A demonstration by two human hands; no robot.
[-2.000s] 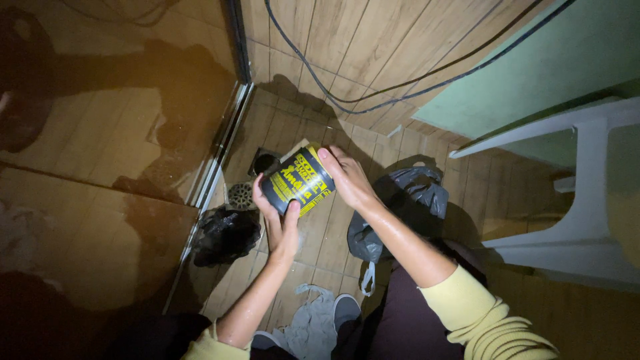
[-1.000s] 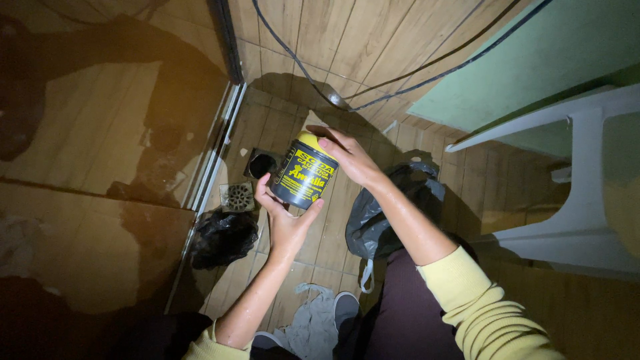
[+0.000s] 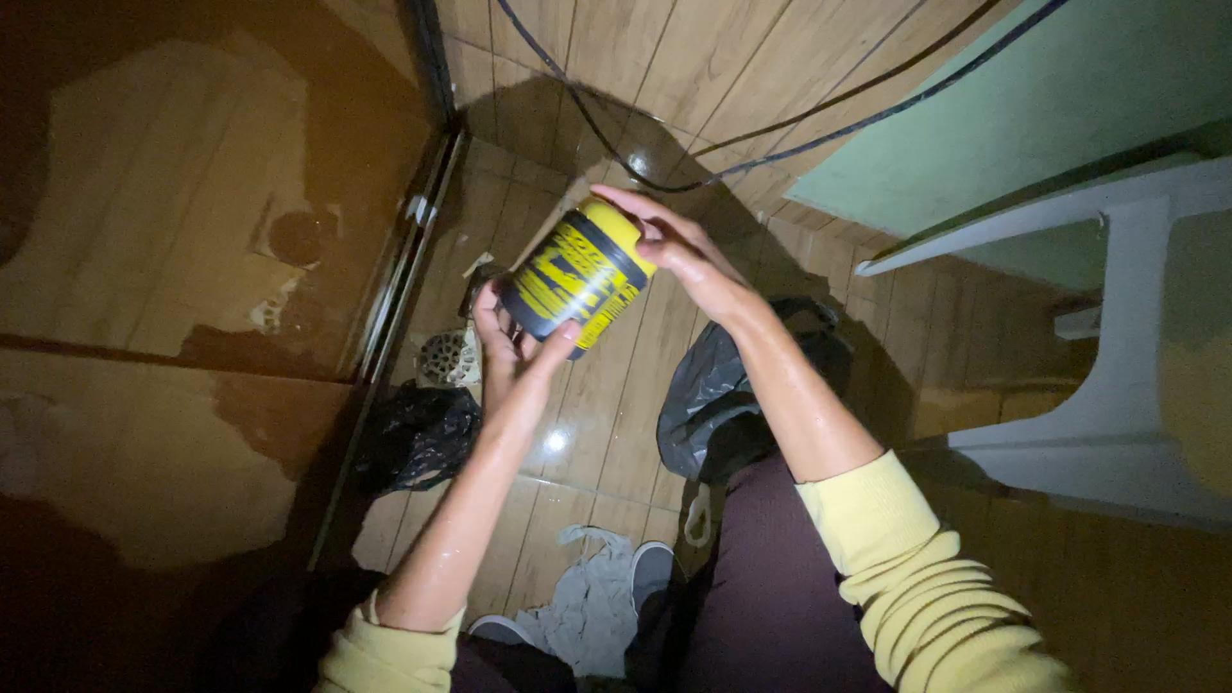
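Observation:
A black plastic jar [image 3: 573, 279] with a yellow lid and yellow printing is tilted between my two hands, its lid end toward the upper right. My left hand [image 3: 520, 356] grips the bottom end, thumb on the label side. On the lid rests my right hand [image 3: 683, 250], fingers over the top and its palm hidden. Below the jar lies the wood-look tiled floor [image 3: 577, 452], wet and shining in places.
A round floor drain [image 3: 448, 356] sits beside a crumpled black plastic bag [image 3: 419, 433]. A dark plastic bag [image 3: 717, 404] is near my right knee. A grey cloth [image 3: 587, 606] lies between my shoes. Black cables [image 3: 789, 149] hang ahead; a white plastic chair [image 3: 1049, 443] stands right, a glass shower door [image 3: 192, 192] left.
The jar has turned in my hands: it stood more upright a second ago and now leans with its lid toward the upper right. Both hands stay on it.

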